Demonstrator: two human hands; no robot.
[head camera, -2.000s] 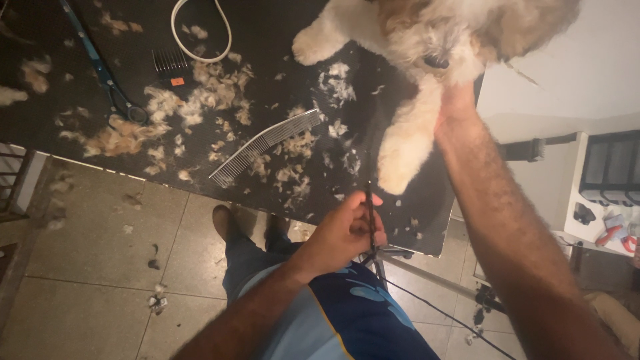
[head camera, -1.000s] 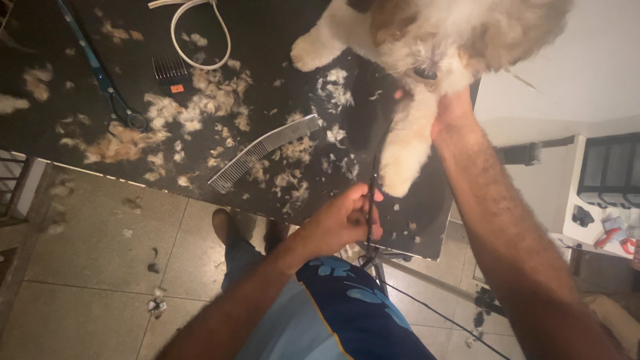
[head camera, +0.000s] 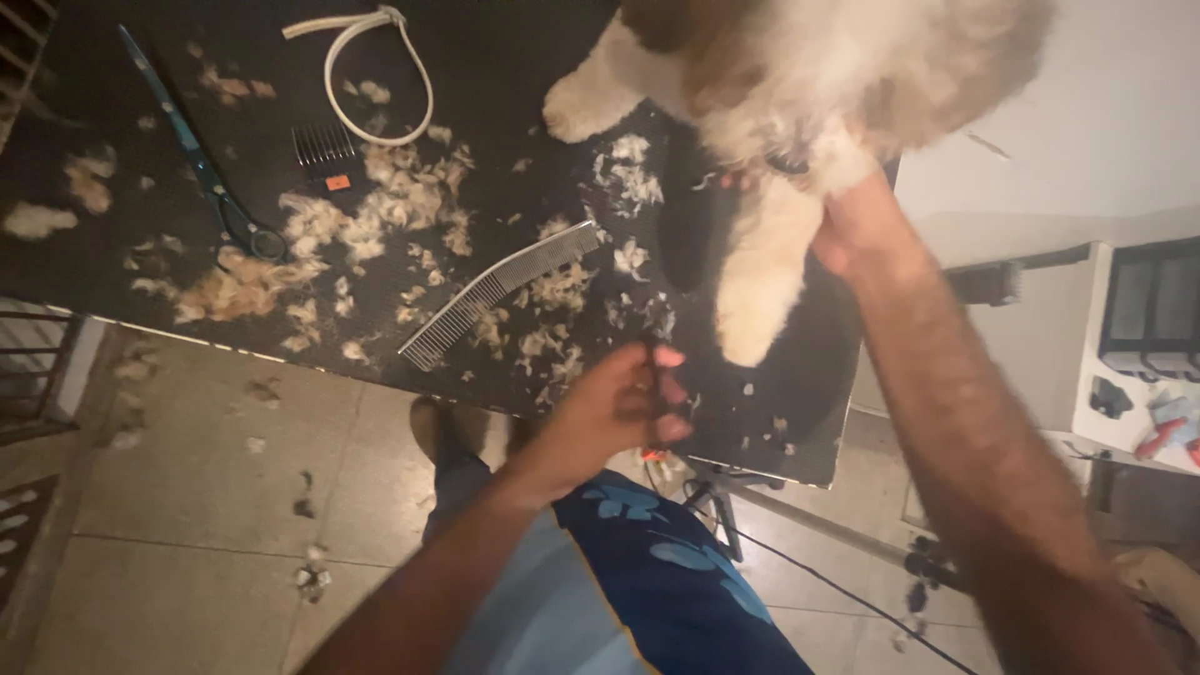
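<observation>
My left hand (head camera: 633, 403) is at the table's near edge, its fingers curled round a dark slim tool (head camera: 654, 389), too blurred to identify. A dog (head camera: 797, 84) with fluffy white and brown fur stands on the black grooming table (head camera: 497, 178). My right hand (head camera: 858, 225) is around the upper part of its nearer foreleg (head camera: 764, 272), with fingertips showing on the far side. That foreleg's paw is above and right of my left hand, not touching it. The dog's other foreleg (head camera: 600, 89) rests further back.
A metal comb (head camera: 502, 286), blue scissors (head camera: 202, 159), a black clipper guard comb (head camera: 323, 155) and a pale looped strap (head camera: 427, 89) lie among fur clippings (head camera: 366, 211). Below the table are a tiled floor (head camera: 216, 450) and a dark cord (head camera: 834, 586). A white shelf unit (head camera: 1087, 375) stands at the right.
A second ago the dark tool reached upward beside the paw; now little of it shows beyond my left fingers. My right hand has stayed at the foreleg.
</observation>
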